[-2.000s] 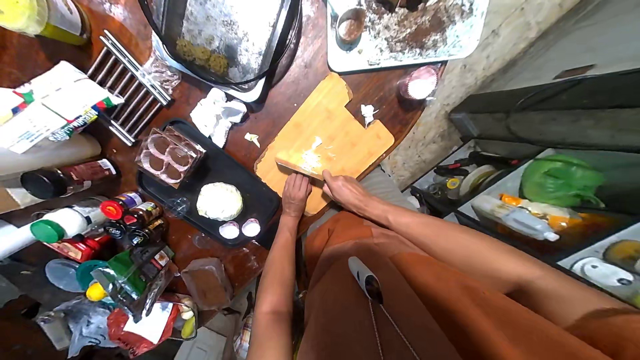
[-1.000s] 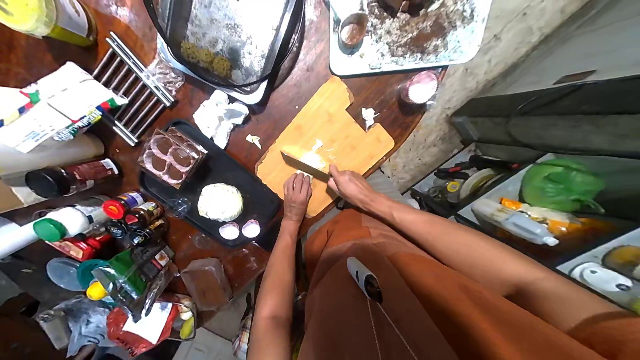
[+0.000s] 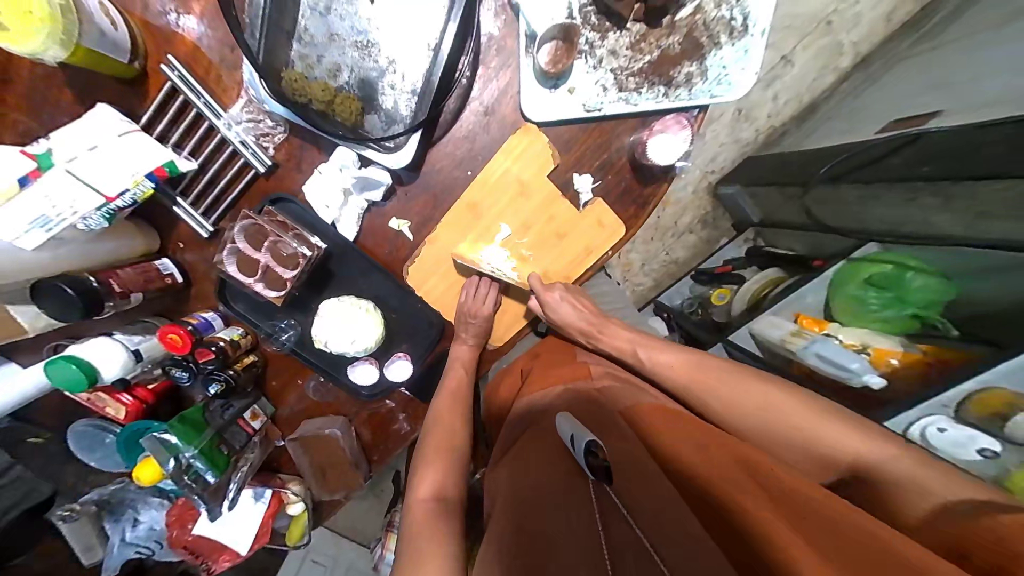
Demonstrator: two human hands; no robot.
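A wooden cutting board [image 3: 472,208] with a notched edge lies on the dark wooden table in front of me. My right hand [image 3: 560,304] is closed on the handle of a knife [image 3: 490,270], whose wide blade lies across the board. My left hand [image 3: 478,308] rests on the board's near part, its bent fingertips close against the blade; whatever is under them is hidden. White shreds [image 3: 500,252] lie on the board just beyond the blade. Left of the board, a cut pale cabbage-like head [image 3: 348,326] sits on a black tray [image 3: 368,280].
Two small white-filled cups [image 3: 363,370] and a clear plastic holder [image 3: 268,256] share the black tray. Farther off are a metal baking pan [image 3: 368,64] and a white tray with brown crumbs [image 3: 720,72]. Jars and bottles [image 3: 144,284] crowd the left; open drawers [image 3: 808,336] stand at right.
The knife blade stood more clear of my left fingers a second ago; now they are close together. The tray, the pale head and the board have kept their places.
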